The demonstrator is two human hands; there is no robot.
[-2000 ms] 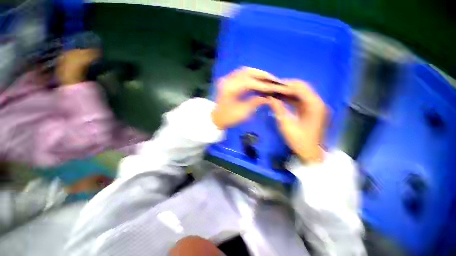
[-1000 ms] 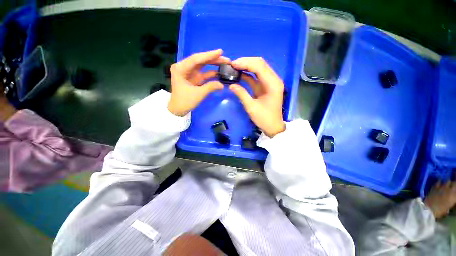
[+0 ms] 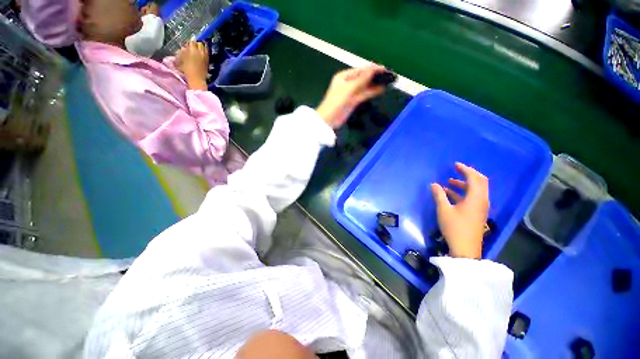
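Observation:
My left hand (image 3: 353, 91) is stretched out to the left of the blue tray, over the dark green bench. Its fingertips pinch a black housing (image 3: 383, 77). My right hand (image 3: 464, 210) is over the blue tray (image 3: 449, 116), fingers apart and curved, with nothing seen in it. Several black housings, one of them at the tray's near left part (image 3: 387, 219), lie in the tray below and left of my right hand. More dark parts on the bench beneath my left hand are too dim to tell apart.
A clear plastic box (image 3: 567, 200) stands right of the tray, beside a second blue tray (image 3: 579, 301) with loose housings. On the left, a person in a pink smock (image 3: 151, 105) sits near a clear box (image 3: 244, 76) and a blue tray of black parts. A green conveyor (image 3: 421, 42) runs behind.
My hands, together on a black housing over the tray before, are now apart. My left hand has carried a housing left, out over the bench; my right hand has opened. The view has turned left.

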